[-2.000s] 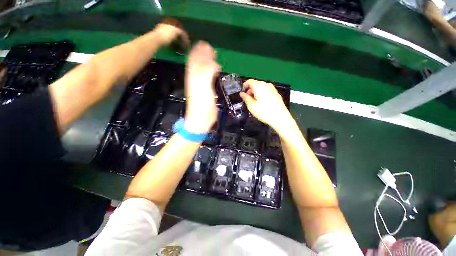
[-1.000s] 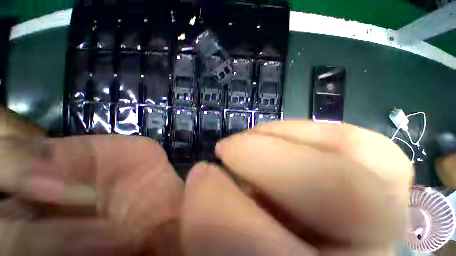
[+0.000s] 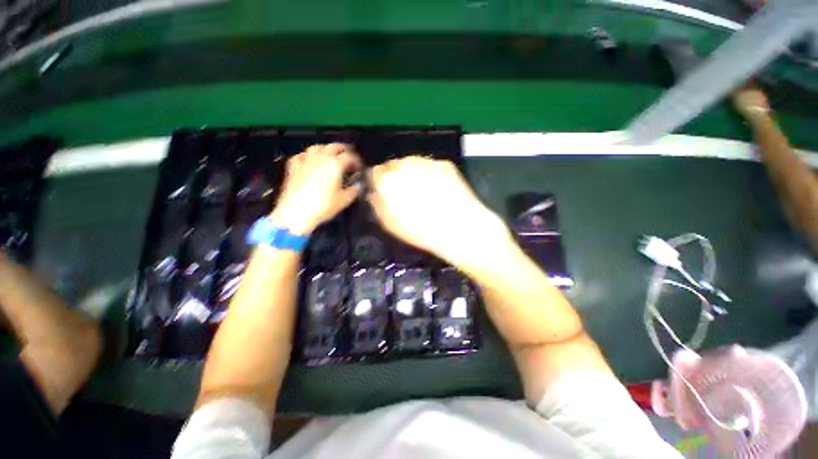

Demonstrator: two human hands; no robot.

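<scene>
The large black blister tray (image 3: 224, 296) lies in front of me, with dark phone housings (image 3: 413, 300) in its lower right pockets. My left hand (image 3: 320, 186), with a blue band on the wrist, and my right hand (image 3: 408, 197) are close together over the tray's upper middle. Between their fingertips is a small dark part (image 3: 357, 179), mostly hidden by the fingers. Both hands seem to hold it; its kind cannot be told.
A black smartphone (image 3: 538, 235) lies right of the tray. Farther right are a white charger and cable (image 3: 661, 251) and a pink fan (image 3: 740, 403). The green conveyor (image 3: 404, 103) runs behind a white rail (image 3: 538, 144). Other people's arms show at left and right.
My hands have moved from close before the camera back over the tray's upper middle. The view has shifted, and the fan shows more fully than two seconds ago.
</scene>
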